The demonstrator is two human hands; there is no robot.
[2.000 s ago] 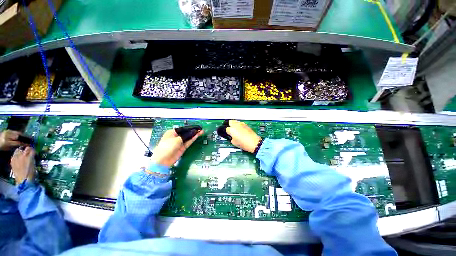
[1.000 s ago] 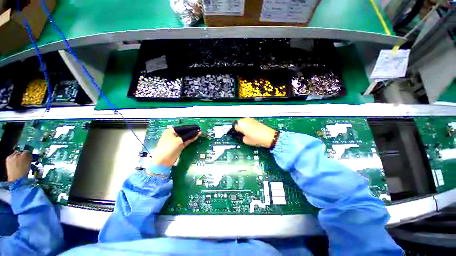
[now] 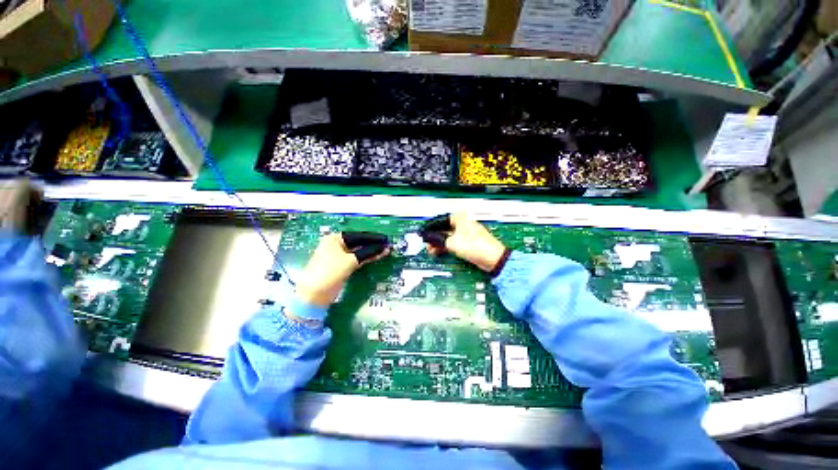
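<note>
A large green printed circuit board (image 3: 432, 321) with white patches lies on the rails in front of me. My left hand (image 3: 340, 262) is over the board's upper left part, black finger cots on its fingertips, pointing right. My right hand (image 3: 464, 244) is over the board's upper middle, black cots on its fingertips, pointing left. The fingertips are a short gap apart, with a white patch between them. Whether either hand holds a small part is too small and dark to tell.
A black component bin tray (image 3: 450, 184) stands behind the far conveyor rail (image 3: 588, 213). A blue coiled cord (image 3: 198, 147) hangs to my left wrist. Another person's sleeve (image 3: 37, 312) is at the left edge. A paper tag (image 3: 741, 140) hangs at right.
The view has shifted a little. My left hand has moved slightly right along the board, so the fingertips are closer together. The neighbour's arm has moved nearer and blurs.
</note>
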